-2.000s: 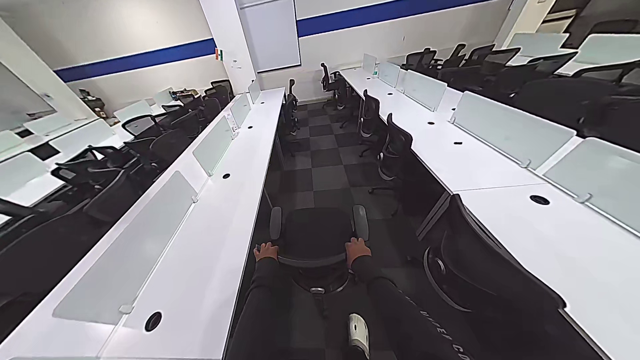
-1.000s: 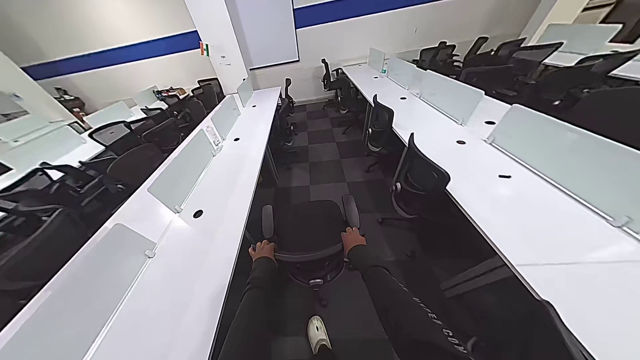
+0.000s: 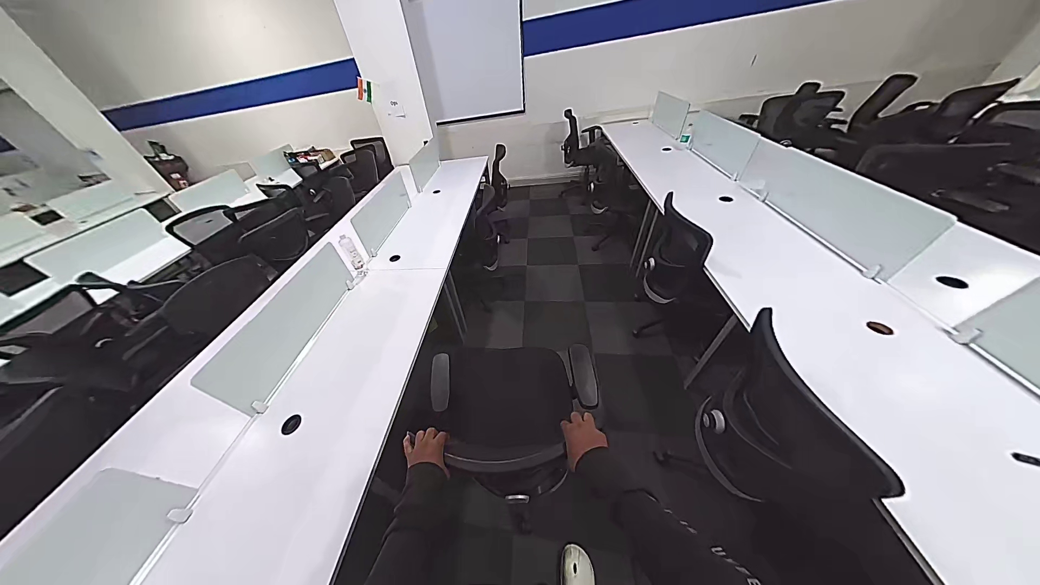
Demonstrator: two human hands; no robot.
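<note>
A black office chair point(image 3: 510, 398) with grey-topped armrests stands in the aisle just ahead of me, its backrest nearest my body. My left hand point(image 3: 426, 449) grips the left end of the backrest's top edge. At the right end of that edge, my right hand point(image 3: 582, 437) is curled over it. The fingertips of both hands are partly hidden behind the frame. Below the backrest, part of the chair's base shows, and one of my light shoes point(image 3: 577, 564) is on the floor behind it.
A long white desk point(image 3: 357, 341) with frosted dividers runs close along the left. Another white desk point(image 3: 780, 268) lines the right, with a mesh-backed chair point(image 3: 800, 422) close by and a second chair point(image 3: 678, 248) farther on. Dark checkered carpet point(image 3: 555, 280) continues toward the wall.
The view has moved forward along the aisle, and the chair has moved with my hands still on its backrest. The desks and chairs on both sides have shifted past.
</note>
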